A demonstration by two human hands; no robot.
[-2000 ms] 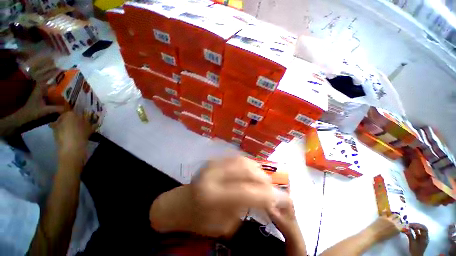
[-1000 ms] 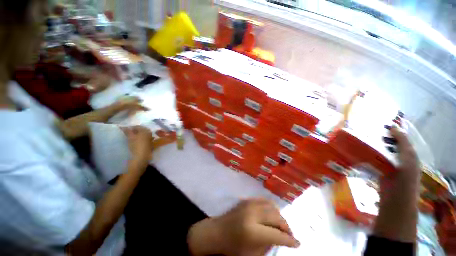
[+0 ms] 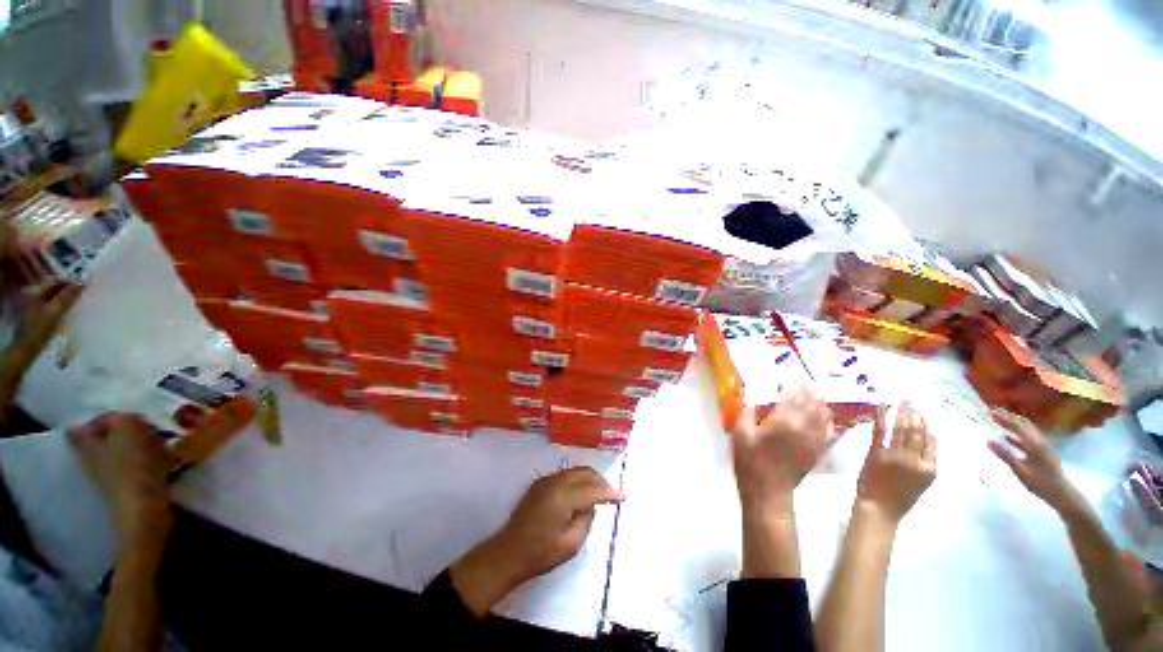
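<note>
My left hand (image 3: pixel 548 522) rests low over the white table in front of the stack, empty, with its fingers partly curled and a fingertip pointing right. My right hand (image 3: pixel 784 448), in a dark sleeve, touches the front edge of an orange and white carton (image 3: pixel 755 359) right of the stack; its fingers hide part of that edge, and whether they grip is unclear. A second carton (image 3: pixel 832 363) lies against it. The large stack of orange cartons (image 3: pixel 421 287) stands ahead, white faces up, small barcode labels towards me.
Another person's hands (image 3: pixel 898 465) reach in at the right beside mine. A worker's hand (image 3: pixel 121 459) is by a carton (image 3: pixel 211 414) at left. A white sack (image 3: pixel 765 274) with a dark opening stands behind the right cartons. More cartons (image 3: pixel 1046 376) lie far right.
My right hand has moved from a carton at the stack's right top down to the cartons on the table. The stack's right column has a carton on top. The view has turned right.
</note>
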